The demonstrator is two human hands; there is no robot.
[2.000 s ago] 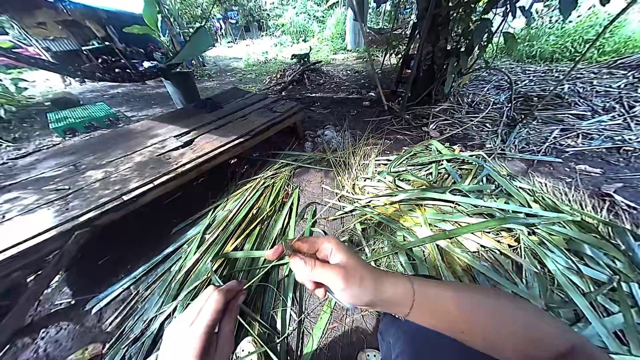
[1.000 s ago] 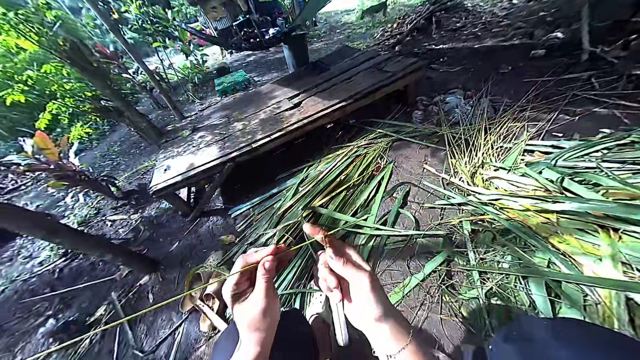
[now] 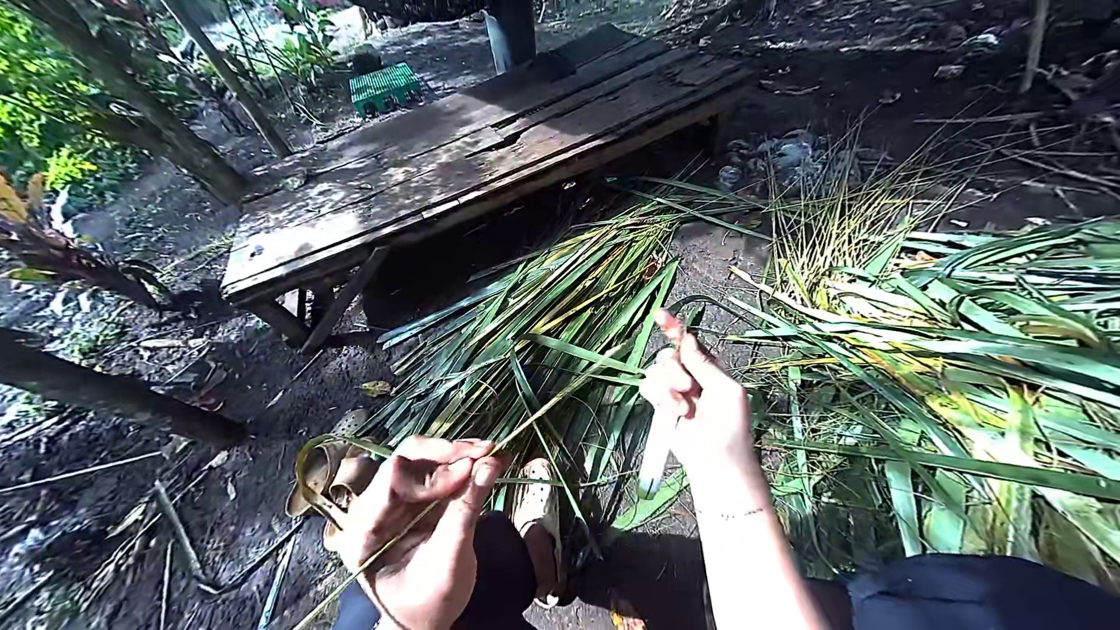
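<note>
Low in the view, my left hand [image 3: 429, 525] pinches a thin pale-green leaf strip [image 3: 547, 407] between thumb and fingertips; the strip runs down to the lower left and up toward the right hand. My right hand [image 3: 700, 394] is raised at centre right, its curled fingers around a pale, flat tool, perhaps a knife [image 3: 658, 451], pointing downward. Whether the strip's far end touches the right fingers is unclear. Behind the hands a bundle of long narrow green leaves [image 3: 560, 306] lies on the soil. A larger heap of cut leaves [image 3: 989, 350] spreads at the right.
A low wooden platform [image 3: 455, 166] stands behind the leaf bundle. A green plastic crate [image 3: 383, 87] sits beyond it. Tan clogs [image 3: 328, 472] are at lower left, and a clog-covered foot [image 3: 535, 507] is between the hands. A trunk [image 3: 114, 394] slants in from the left.
The hands were close together one second ago and are now farther apart, with the strip stretching up from the left hand. The view has turned toward the left since the oldest frame.
</note>
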